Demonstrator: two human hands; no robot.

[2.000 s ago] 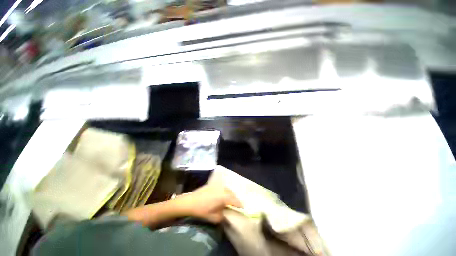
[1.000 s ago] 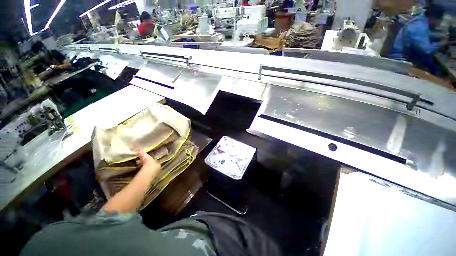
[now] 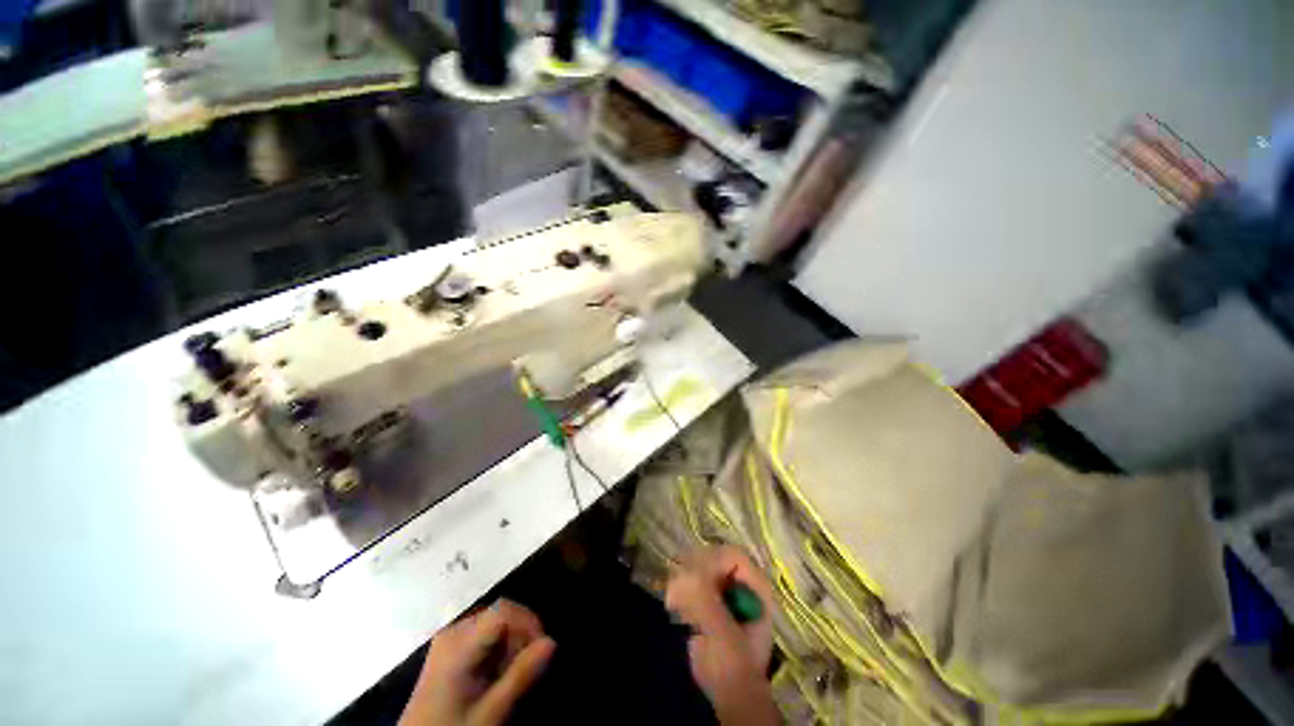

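Note:
My right hand [image 3: 721, 624] is closed around a small green-handled tool [image 3: 742, 603] at the bottom centre, just left of the bag pile. The tool's other end is hidden in the hand. My left hand [image 3: 480, 664] is at the bottom, below the table edge, with its fingers curled and apart and nothing seen in it. The pile of beige bags [image 3: 894, 489] with yellow binding lies to the right, some hanging over on their edges.
A cream sewing machine [image 3: 468, 319] stands on the white table [image 3: 156, 610] to the left. Another green tool [image 3: 542, 414] lies by it near black cords. Thread cones [image 3: 484, 50], a shelf [image 3: 695, 107] and a red crate [image 3: 1033, 376] are behind. A blurred person's hand [image 3: 1167, 163] shows at upper right.
The view has swung from the metal chute to the sewing machine and a bag pile on the right. Both hands now show, the right one holding a green-handled tool; before, one hand touched a bag pile.

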